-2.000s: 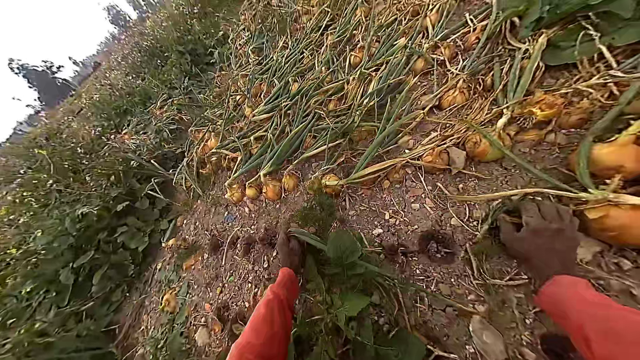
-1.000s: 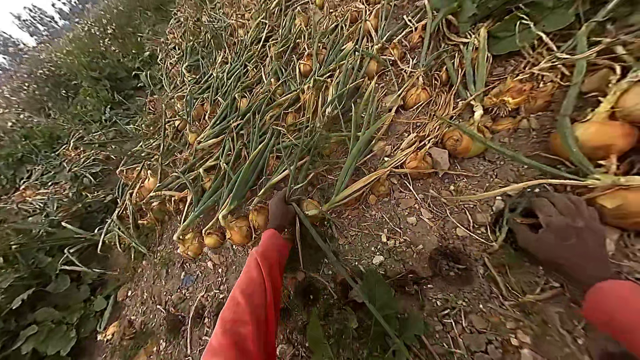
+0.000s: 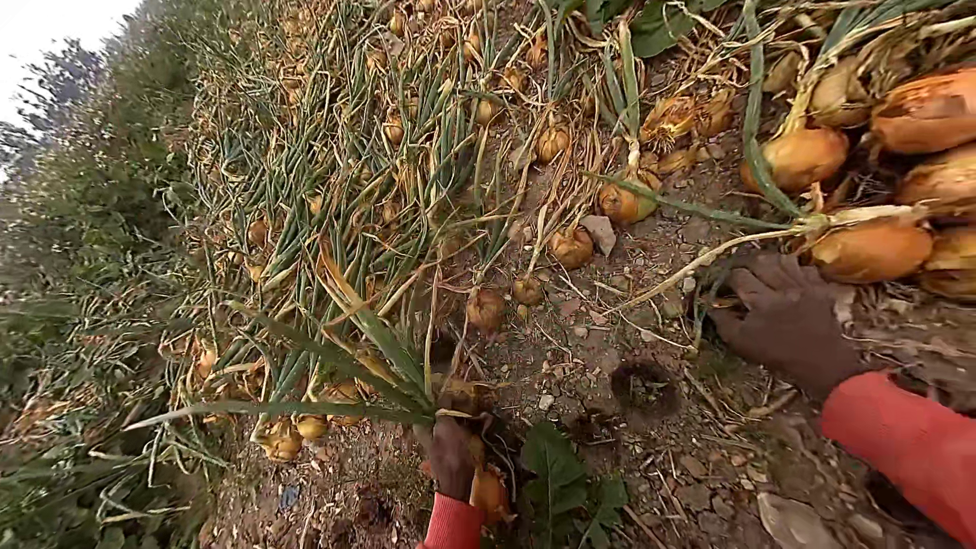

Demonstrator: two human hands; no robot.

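My left hand (image 3: 451,456), in a red sleeve, is closed around the neck of an onion plant with long green leaves (image 3: 389,374) fanning up and left. Orange onion bulbs (image 3: 488,492) show right beside this hand, partly hidden by it. My right hand (image 3: 781,313) rests low over the soil on the right, fingers bent; green stalk pieces show at its fingertips, but whether it grips them cannot be told. Just above it lies a large orange onion (image 3: 871,250) with a dry stalk, at the edge of a pile of onions (image 3: 934,110).
Rows of onions with green and dry tops (image 3: 335,198) spread across the upper left and middle. Below them are a dark hole (image 3: 644,387) in the stony soil, a leafy weed (image 3: 555,465) and a flat stone (image 3: 797,522). Dense greenery (image 3: 91,229) borders the left.
My left hand has closed on an onion plant, whose leaves now stand up from it. The right hand remains beside the onion pile.
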